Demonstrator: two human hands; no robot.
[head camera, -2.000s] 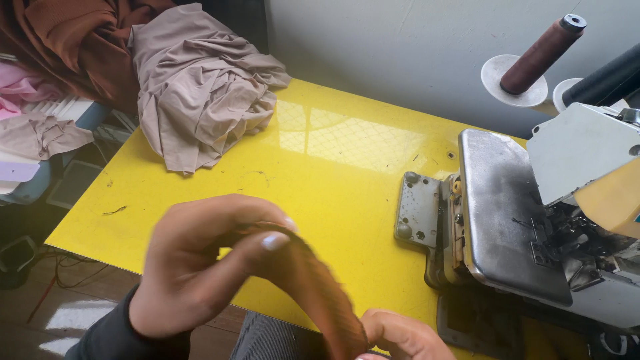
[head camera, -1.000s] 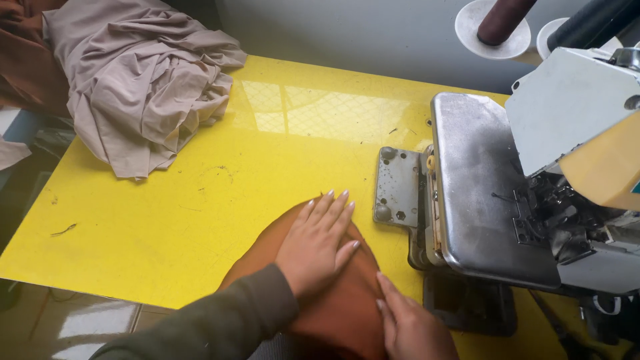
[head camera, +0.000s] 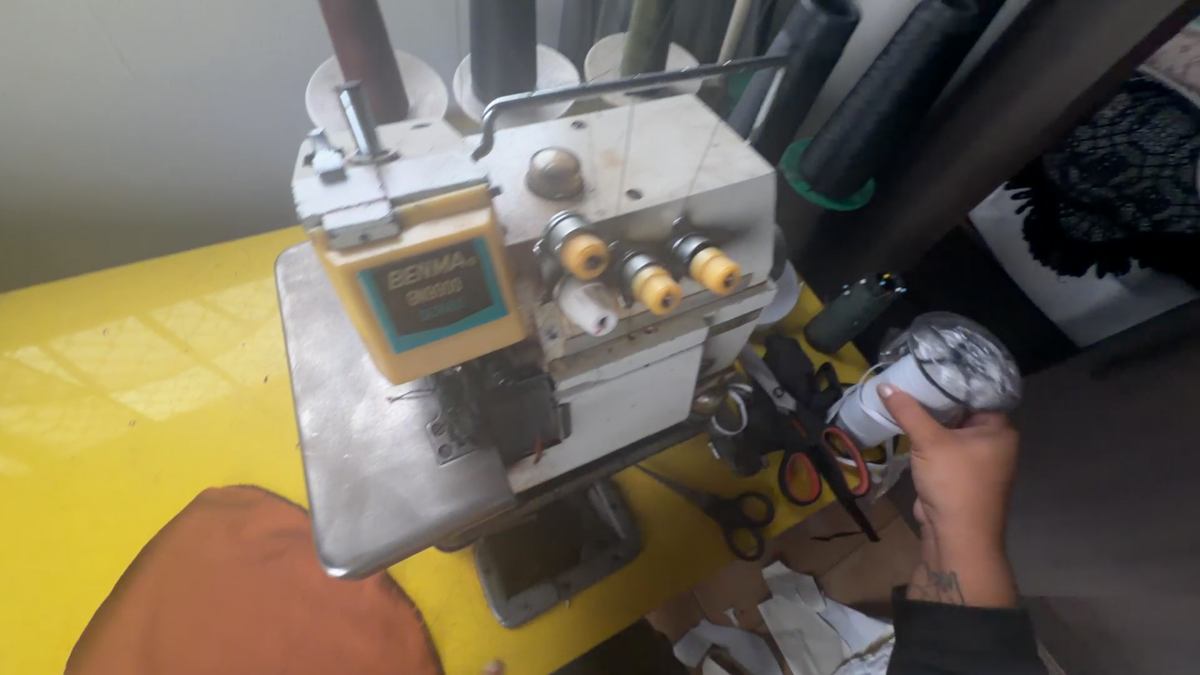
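Note:
My right hand (head camera: 970, 478) reaches to the table's right end and grips a white cylindrical spool or container (head camera: 891, 403) beside a clear plastic lid or tub (head camera: 970, 361). Of my left hand only a fingertip (head camera: 494, 667) seems to show at the bottom edge, so its grip is hidden. Rust-brown fabric (head camera: 253, 591) lies flat on the yellow table, left of the serger's metal plate. The white serger (head camera: 628, 375) with yellow tension knobs stands between the fabric and my right hand.
Red-handled scissors (head camera: 825, 464) and small dark-handled scissors (head camera: 741, 516) lie right of the machine, near a dark green thread spool (head camera: 848, 314). Several thread cones stand behind it, including a brown one (head camera: 370, 56). Paper or fabric scraps (head camera: 797, 609) lie below the table edge.
The view has swung far right. My right hand has left the rust-brown fabric and now holds the white item. My left hand no longer lies spread on the fabric's visible part.

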